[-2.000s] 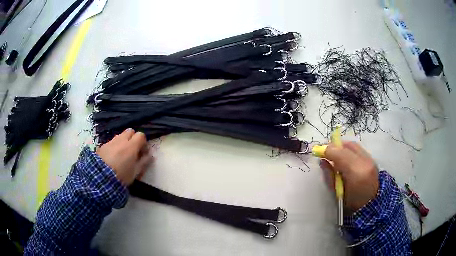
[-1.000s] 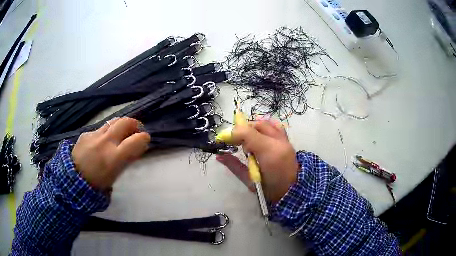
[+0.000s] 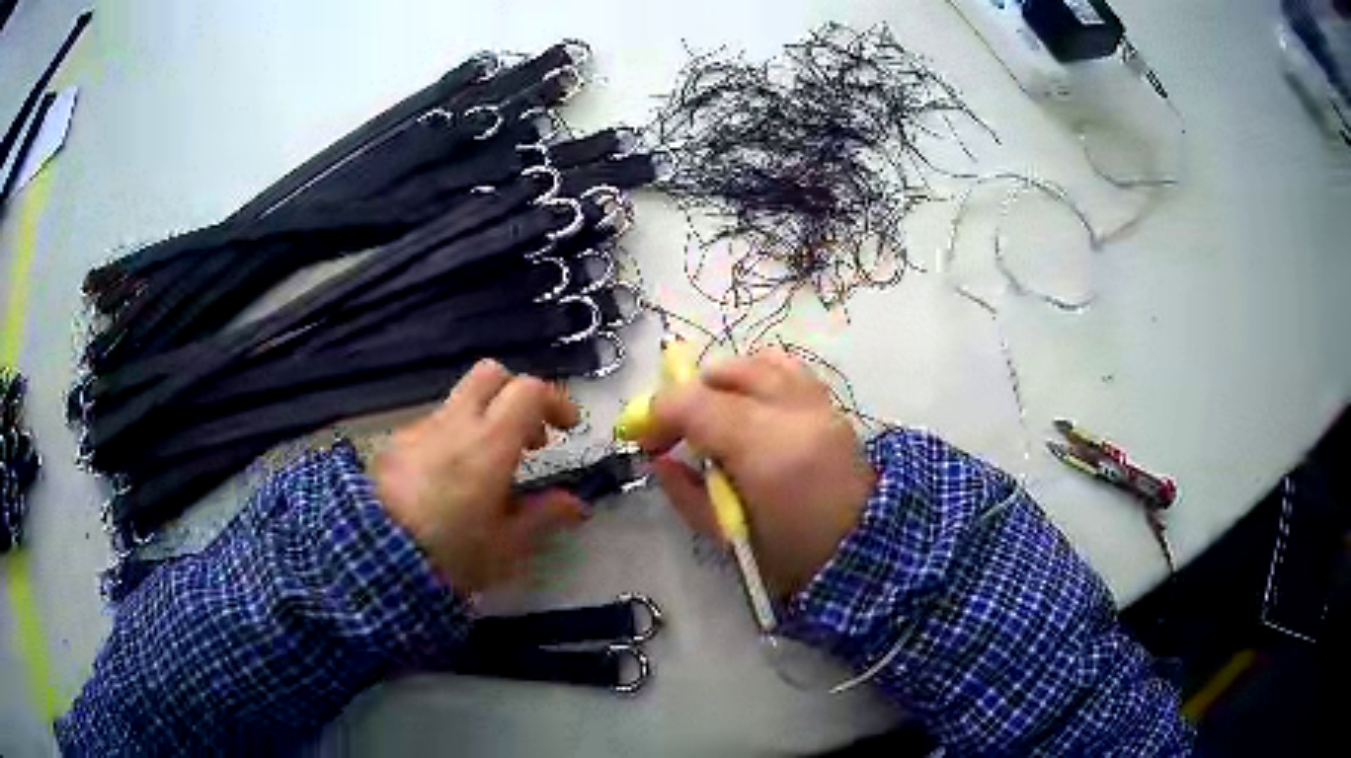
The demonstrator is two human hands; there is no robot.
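A black webbing strap [image 3: 597, 477] lies between my hands, its ring end at my right thumb and its other end hidden under my left hand. My left hand [image 3: 482, 474] is slightly blurred, over this strap with thumb and fingers apart. My right hand [image 3: 778, 459] is shut on a yellow pen-shaped tool [image 3: 726, 501], its tip pointing up and away. A yellow wrap [image 3: 637, 419] sticks out by the fingers. Whether the right thumb also grips the strap end is unclear. A pile of black straps [image 3: 341, 289] with silver D-rings [image 3: 563, 218] lies beyond my left hand.
Two strap ends with rings [image 3: 563, 665] lie near my left sleeve. Tangled thread waste [image 3: 808, 156] lies beyond the tool. A thin pale cord [image 3: 1022, 296] loops at right, near a red-handled tool [image 3: 1114, 470]. A black adapter [image 3: 1074, 27] is upper right. Dark bundled straps [image 3: 15, 467] are far left.
My left hand has moved right, close to my right hand. A strap end now lies apart from the pile, between my hands. My right hand still holds the yellow tool. The view has shifted right.
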